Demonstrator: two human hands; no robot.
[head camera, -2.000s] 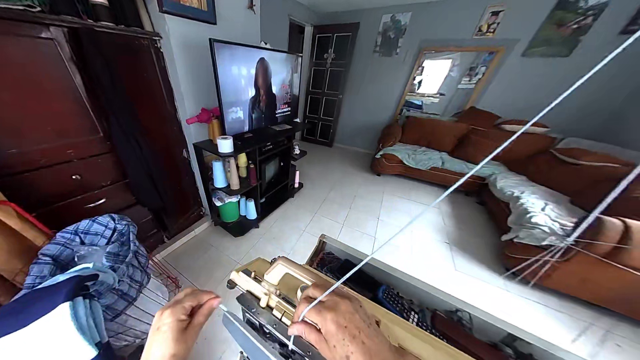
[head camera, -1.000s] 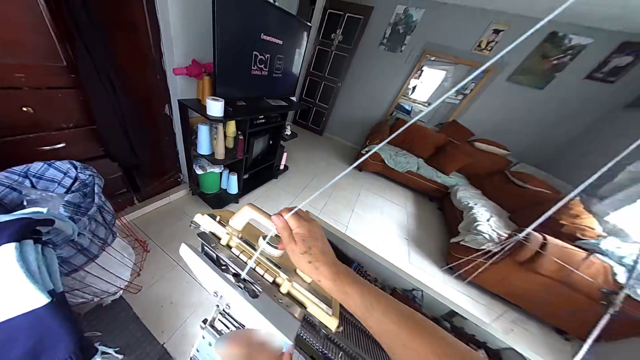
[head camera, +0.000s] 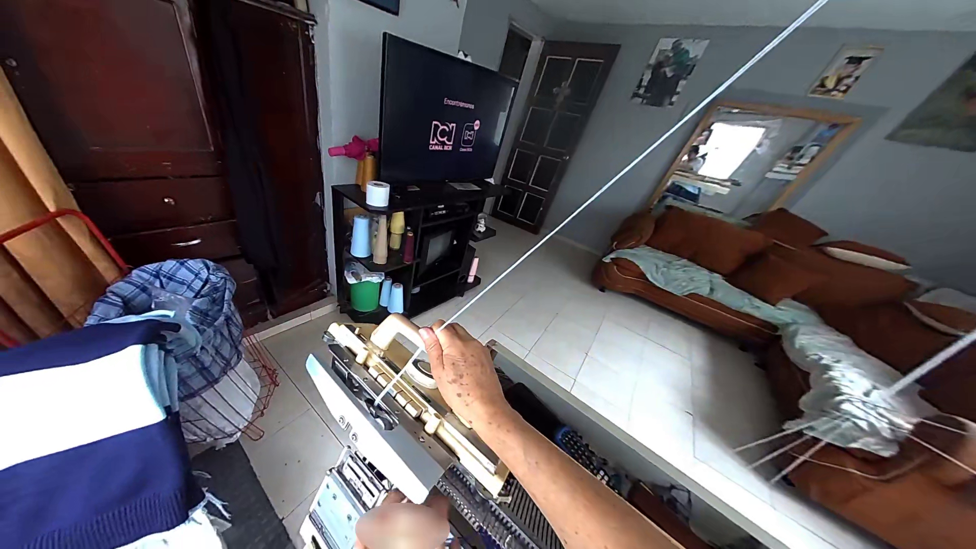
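Observation:
The beige carriage of a knitting machine (head camera: 427, 415) sits across the needle bed (head camera: 488, 503) at bottom centre. My right hand (head camera: 461, 374) is closed around the carriage's curved handle (head camera: 395, 328), its thumb close to a taut white yarn (head camera: 587, 202). That yarn runs from the upper right down to the grey front plate (head camera: 374, 435) of the carriage. Low in the view, my left hand (head camera: 404, 524) is blurred, below the front plate and beside a metal part with slots (head camera: 343, 499); its fingers are mostly hidden.
Striped knitted fabric (head camera: 84, 404) lies at left, by a red wire basket (head camera: 255, 389) holding plaid cloth (head camera: 171, 286). A black shelf (head camera: 415, 200) with yarn cones and a television (head camera: 446, 114) stands beyond. More yarn strands cross at right, before a brown sofa (head camera: 686, 305).
My left hand, earlier raised left of the carriage, is now low below its front plate. My right hand has moved from the carriage's top onto its handle. The television picture has changed.

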